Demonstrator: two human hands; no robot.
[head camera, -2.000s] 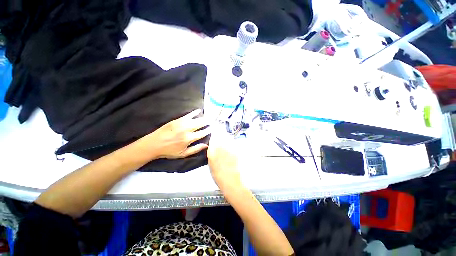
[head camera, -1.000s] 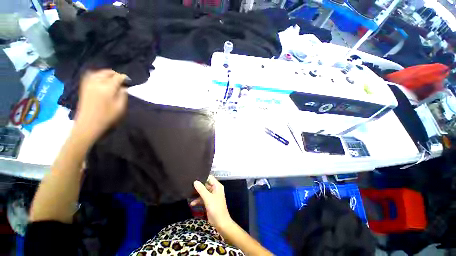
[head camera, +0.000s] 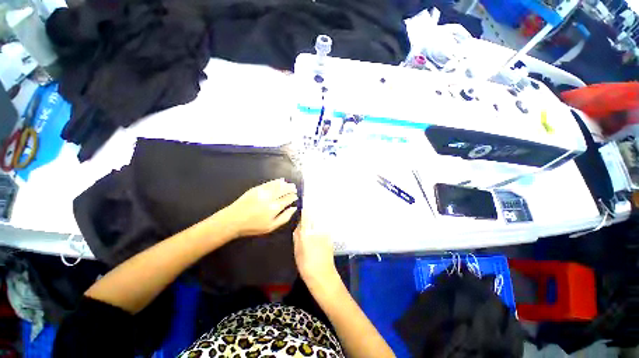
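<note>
A dark brown-black garment piece lies on the white table left of the needle area, its upper right corner at the presser foot, its lower part hanging over the front edge. My left hand lies flat on the cloth near its right edge, fingers slightly apart. My right hand is at the cloth's right edge near the table front; its fingertips are partly hidden, so its grip cannot be told. The white sewing machine stands to the right.
Thread snips, a smartphone and a calculator-like item lie before the machine. Dark cloth is heaped at back left. Scissors lie at far left. A blue crate and red stool are below.
My left hand has come down from the upper left onto the cloth by its right edge. My right hand has moved slightly up. The cloth's left part now lies folded on the table.
</note>
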